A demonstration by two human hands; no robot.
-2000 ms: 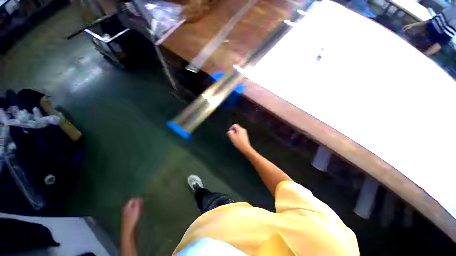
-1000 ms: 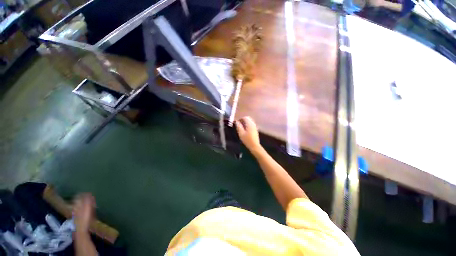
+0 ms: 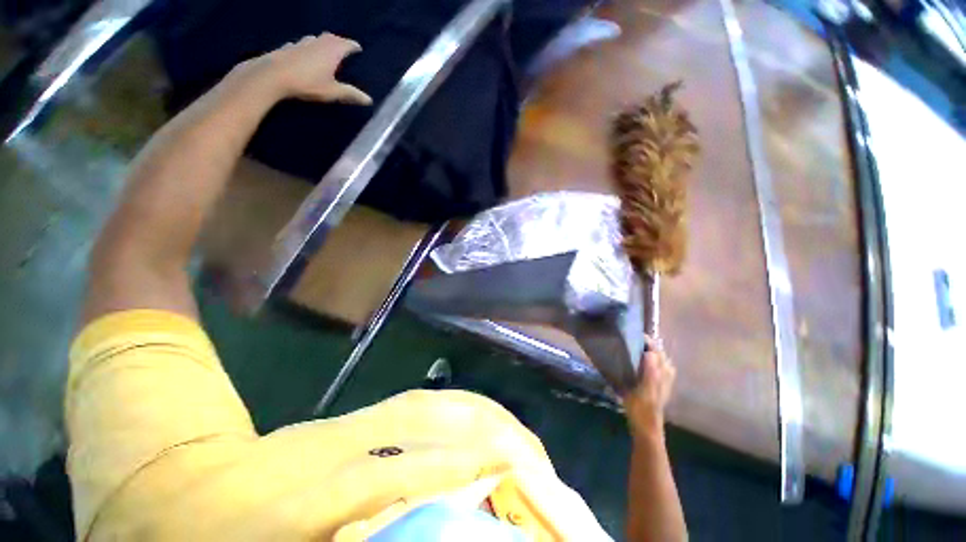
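Observation:
Dark cloth point(image 3: 450, 127) lies in a pile at the top, with a metal bar point(image 3: 376, 127) across it. My left hand point(image 3: 318, 69) is over the cloth, fingers and thumb apart; contact with it is unclear. My right hand point(image 3: 651, 381) is at the table edge, by the handle end of a brown feather duster point(image 3: 655, 180) and beside a grey angled metal frame point(image 3: 498, 294). Its fingers are partly hidden, so I cannot tell whether it grips either. A clear plastic bag point(image 3: 530, 231) lies by the duster, partly behind the frame.
A flat silver strip point(image 3: 771, 244) lies on the brown table point(image 3: 720, 328). A long dark rail point(image 3: 871, 265) with blue end pieces runs beside the white paper point(image 3: 927, 180) on the right. Brown board or carton point(image 3: 355, 259) is below the cloth. Green floor point(image 3: 371, 371) shows near me.
The view has moved toward the frame and cloth. My left hand has risen from low at the left to over the cloth. My right hand stays near the duster's handle; the rail is farther right.

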